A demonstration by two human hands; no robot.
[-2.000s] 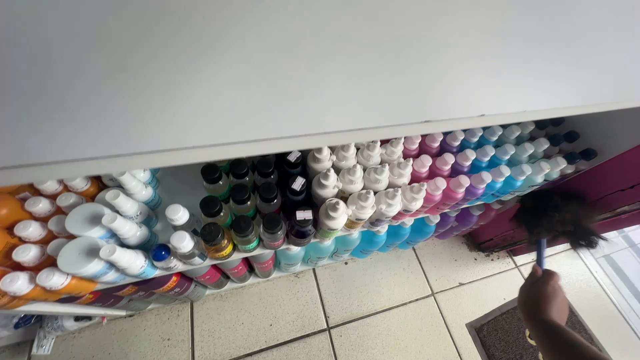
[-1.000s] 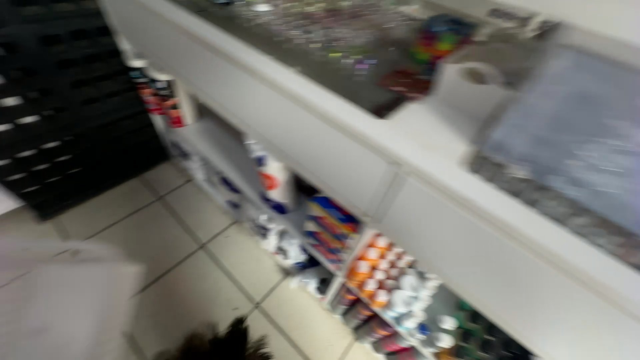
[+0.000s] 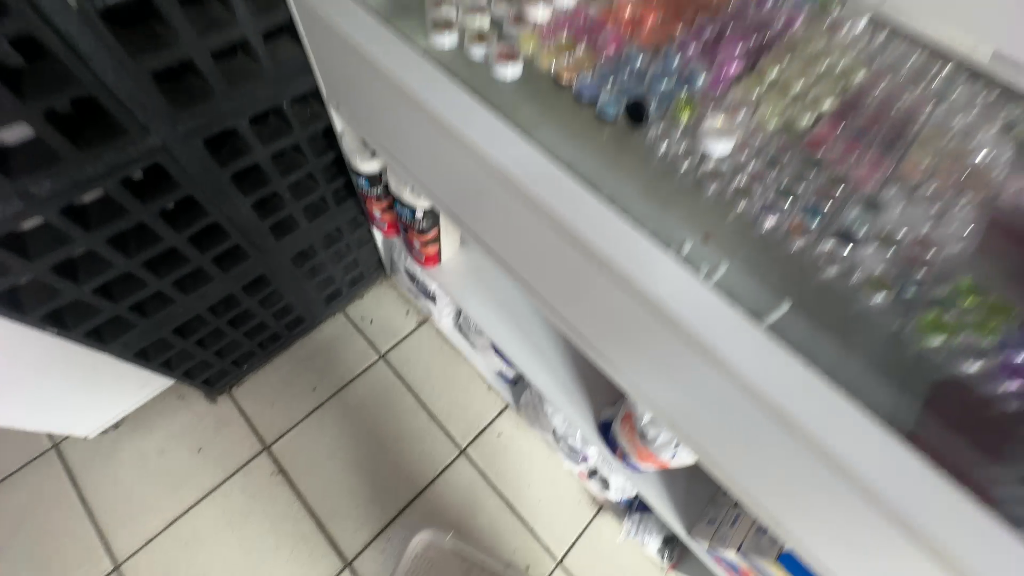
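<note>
Neither my left hand nor my right hand shows in the head view now, and the feather duster is out of sight too. A white shelving unit point(image 3: 512, 232) runs diagonally across the view. On its grey top point(image 3: 632, 192) lie many small shiny colourful items point(image 3: 808, 80), blurred, with small white-lidded jars point(image 3: 507, 61) at the back. Lower down, a shelf point(image 3: 496, 296) holds black and red bottles point(image 3: 420, 228), a white, orange and blue package point(image 3: 644, 440) and several small boxes point(image 3: 740, 528).
Stacked black plastic crates point(image 3: 184, 192) stand at the left, next to a white panel point(image 3: 72, 376). Plastic-wrapped packs point(image 3: 560, 424) lie along the bottom shelf. A pale plastic object point(image 3: 452, 556) is at the bottom edge, over the tiled floor point(image 3: 360, 448).
The view has swung far along the shelves to the crates. Two seconds ago my right hand held a duster by the bottles; one second ago dark feathers showed at the bottom edge. Both are now out of view.
</note>
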